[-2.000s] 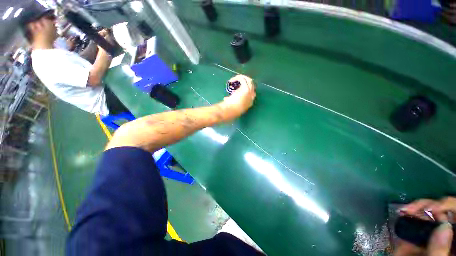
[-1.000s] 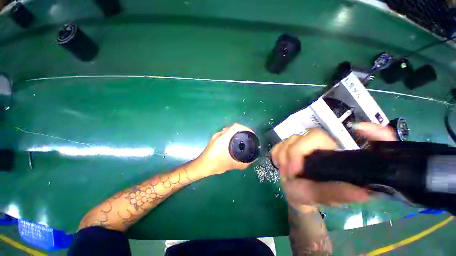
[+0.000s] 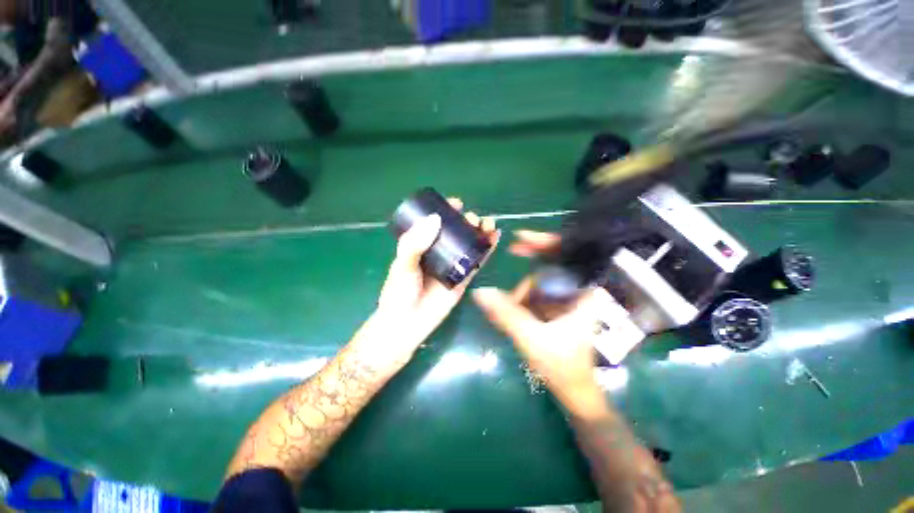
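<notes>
My left hand (image 3: 406, 276) holds a black cylindrical housing (image 3: 446, 235) tilted above the green surface, its lower end pointing down-right. My right hand (image 3: 551, 336) is blurred, to the right of the housing and not touching it. Its thumb and a finger are spread towards the housing. The dark, blurred electric screwdriver (image 3: 601, 225) overlaps the palm and hides some fingers, so I cannot tell whether the hand grips it. The white screw feeder (image 3: 692, 240) stands partly behind the driver. Loose screws (image 3: 534, 379) glitter beside my right wrist.
Two black units (image 3: 742, 323) with pale-ringed ends lie right of the feeder. Other black units stand or lie along the far side of the green surface (image 3: 301, 441) and at its left. A fan (image 3: 877, 40) is at the top right. Part of another person (image 3: 35, 80) shows at the upper left.
My left hand has moved up and left, tilting the housing from end-up onto its side. My right hand has shifted slightly left, its fingers now spread. The screwdriver now slants up-right.
</notes>
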